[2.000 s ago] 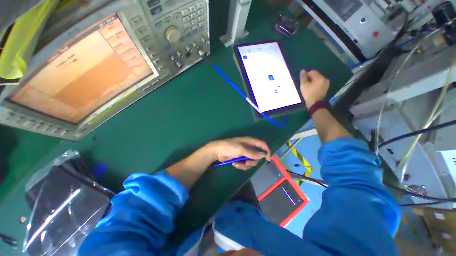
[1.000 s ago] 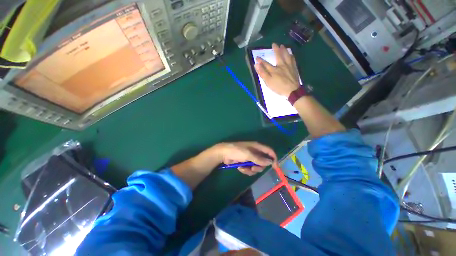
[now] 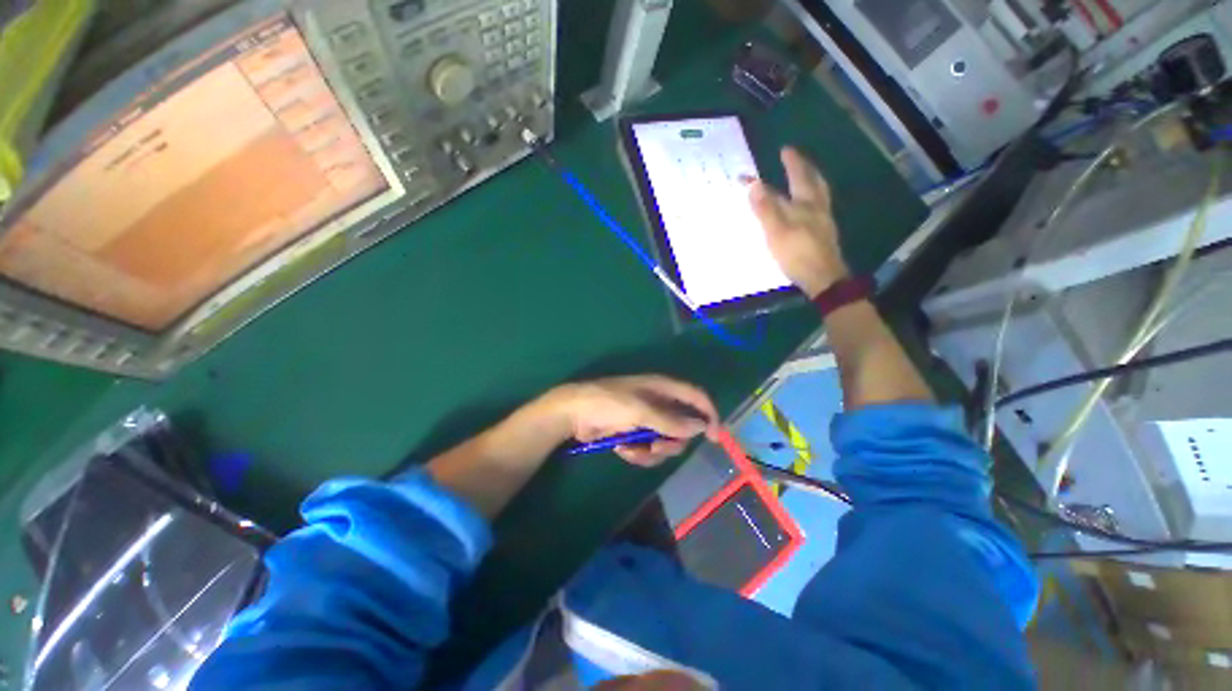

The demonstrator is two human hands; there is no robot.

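Note:
A tablet (image 3: 703,216) with a bright white screen lies on the green mat, right of the instrument. My right hand (image 3: 800,223) is bare and holds nothing; its fingers are apart over the tablet's right edge, the thumb near the screen. Whether it touches the glass I cannot tell. My left hand (image 3: 638,416) is at the bench's front edge and holds a dark-blue pen-like stick (image 3: 615,441). A blue cable (image 3: 604,216) runs from the instrument's front connector to the tablet's near left corner, where it curls below the edge.
The big beige instrument (image 3: 203,176) with an orange screen stands at the left. A metal post (image 3: 630,57) and a small dark block (image 3: 765,72) are behind the tablet. Bagged dark slabs (image 3: 142,567) lie lower left. A red-framed rack (image 3: 740,520) is below the bench edge. Grey equipment with cables (image 3: 1081,297) stands right.
My right hand went from beside the tablet to flat over its screen, then back to its right edge. The screen content has changed. My left hand still holds the blue stick.

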